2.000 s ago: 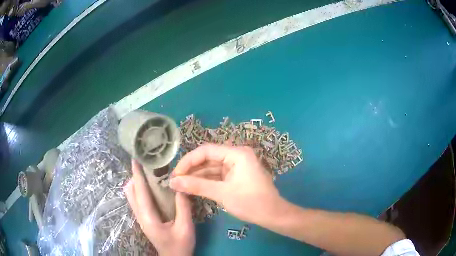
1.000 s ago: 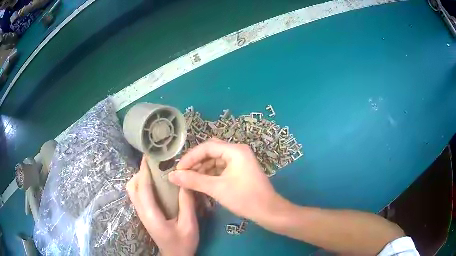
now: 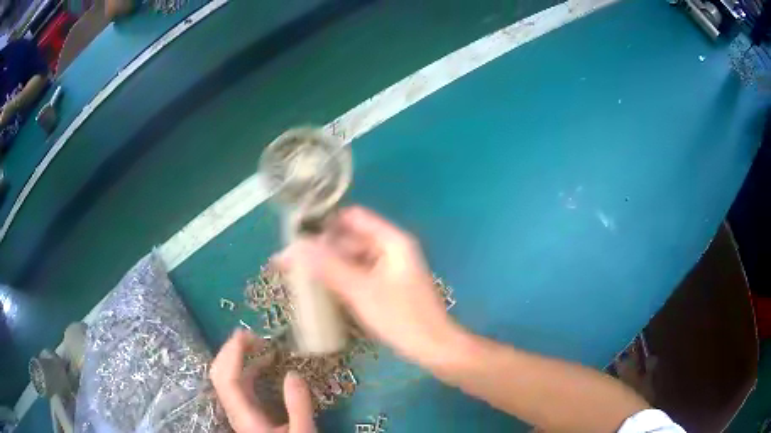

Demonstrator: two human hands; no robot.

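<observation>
The beige fan or dryer body (image 3: 317, 317) is blurred, with its round drum up over the white strip and its handle pointing down. My right hand (image 3: 363, 283) is closed around the upper handle just below the drum. My left hand (image 3: 258, 385) is apart from the body, below and left of it, with fingers spread and nothing visible in it. Small U-shaped clips (image 3: 338, 385) lie in a loose pile under and around the body and hands. Whether a clip sits in the handle opening cannot be seen.
A clear plastic bag of clips (image 3: 139, 351) bulges at the lower left. More beige bodies (image 3: 52, 376) lie beyond it at the left edge. The green belt (image 3: 211, 110) runs behind the white edge strip (image 3: 423, 80). A person's arm (image 3: 21, 100) shows at the upper left.
My left hand has let go of the handle. My right hand has taken hold of the body and raised it up and away, over the white strip. The camera view has shifted.
</observation>
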